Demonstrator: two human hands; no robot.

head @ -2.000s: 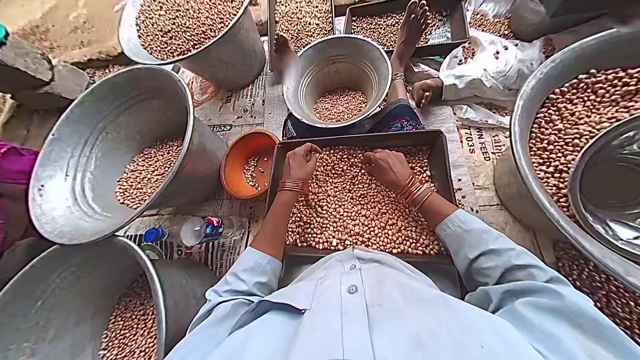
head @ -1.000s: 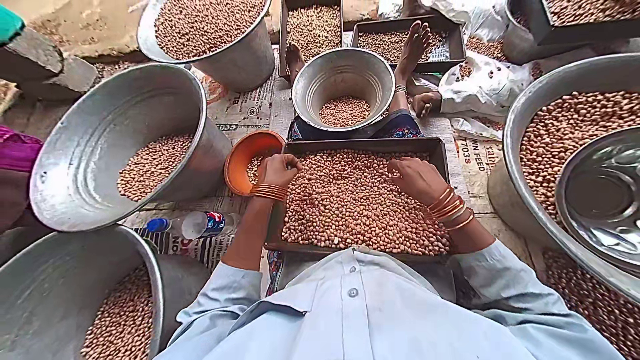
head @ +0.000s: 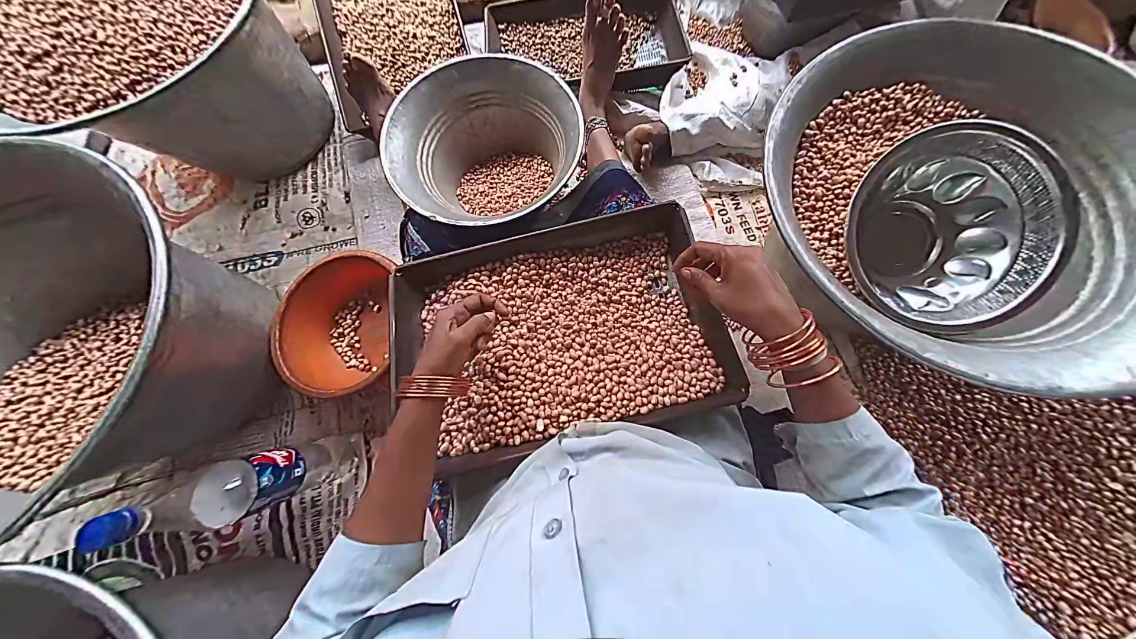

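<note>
A dark rectangular metal tray [head: 541, 238] rests at my lap, its bottom spread with reddish-brown nuts [head: 577, 346], probably peanuts. Over the tray's left part is my left hand [head: 461, 333], fingers curled just above the nuts; whether a nut is between them is unclear. My right hand [head: 732, 280] hovers at the upper right rim, thumb near the forefinger, and I cannot tell if it pinches anything. Left of the tray an orange bowl [head: 302, 328] holds a few paler nuts. Beyond the tray a metal tub [head: 426, 133] stands between my feet, with nuts at its bottom.
Large metal tubs with nuts stand at left [head: 213, 328] and right [head: 772, 177]; the right one also holds a steel dish [head: 958, 222]. A plastic bottle [head: 240, 488] lies at lower left. Two more trays [head: 674, 53] and a white sack [head: 719, 106] are beyond. Loose nuts [head: 1012, 453] cover the lower right.
My right hand has moved outward to the tray's right rim. My left hand has come from the tray's upper left rim to over the nuts. The view has shifted somewhat.
</note>
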